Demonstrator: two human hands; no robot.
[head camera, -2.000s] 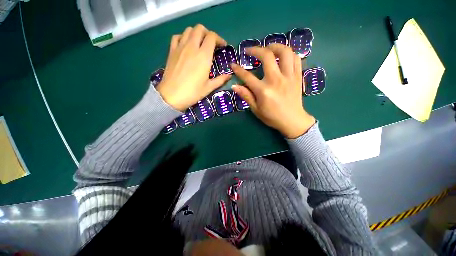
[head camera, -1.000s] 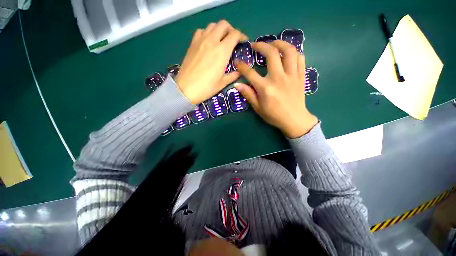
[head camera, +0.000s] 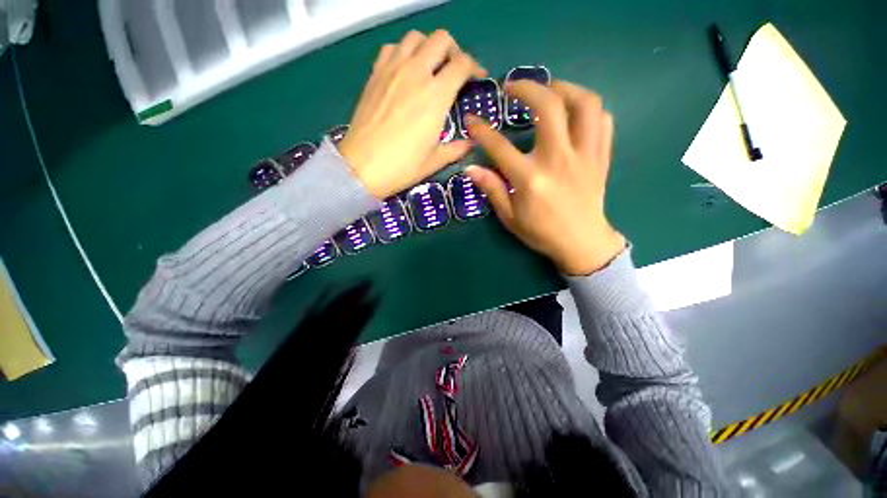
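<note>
Several strapless smartwatches lie in two rows on the green bench mat, their screens lit with purple-white marks. My left hand (head camera: 404, 117) rests over the upper row, its fingertips at the left edge of one smartwatch (head camera: 479, 104). My right hand (head camera: 559, 175) is over the right part of the rows, with a fingertip at that same watch's lower edge. Another upper-row watch (head camera: 525, 102) is partly behind my right fingers. A lower-row watch (head camera: 428, 205) lies uncovered between my wrists. My hands hide some watches. Neither hand lifts a watch.
A white compartment tray (head camera: 146, 97) stands at the far left of the green mat (head camera: 438, 277). A black pen (head camera: 736, 97) lies on pale yellow paper (head camera: 802, 126) at the right. Yellow-black floor tape (head camera: 802, 396) runs at lower right.
The view has shifted, so the tray and paper appear further left. My hands have moved rightward along the rows, now at a watch further right in the upper row.
</note>
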